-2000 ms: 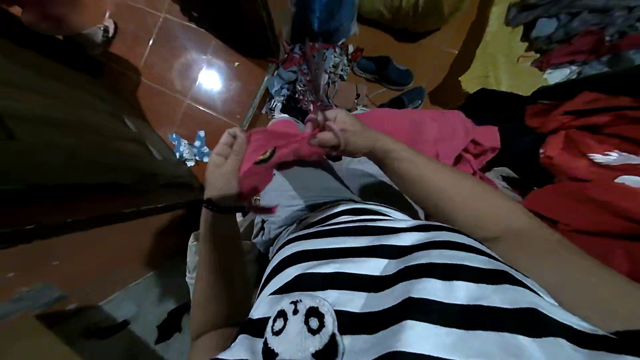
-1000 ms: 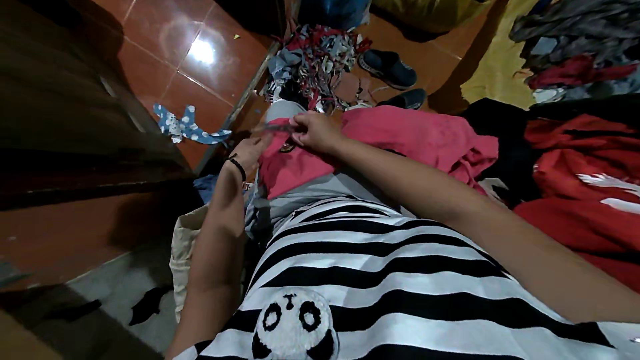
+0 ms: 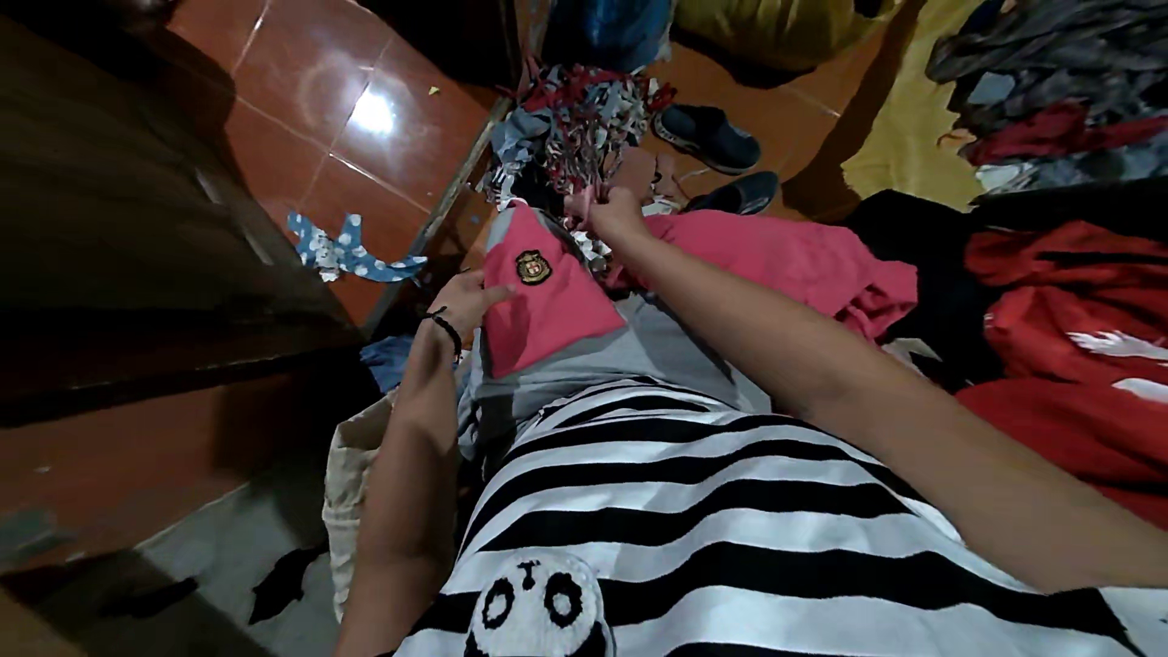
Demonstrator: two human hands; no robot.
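A pink cloth piece with an embroidered crest badge (image 3: 546, 315) lies over my left thigh. My left hand (image 3: 464, 303) is at its left edge, thumb on top of the fabric and fingers spread; whether it pinches the edge is unclear. Beyond the piece, over my knees, my right hand (image 3: 610, 214) is closed around something small and pinkish, perhaps a scrap or a scissor handle; blur hides which. Under my right forearm a larger pink garment (image 3: 776, 260) is spread over my right leg.
Shredded cloth scraps (image 3: 584, 119) are heaped past my knees, near dark clogs (image 3: 707, 137). A blue dotted scrap (image 3: 351, 254) lies on the tiles by a wooden threshold. Red garments (image 3: 1077, 319) are at right, a cream cloth bag (image 3: 351, 493) at left.
My hands were together over the pink piece and are now apart, the right one farther forward. The piece now lies flatter with its badge in full view.
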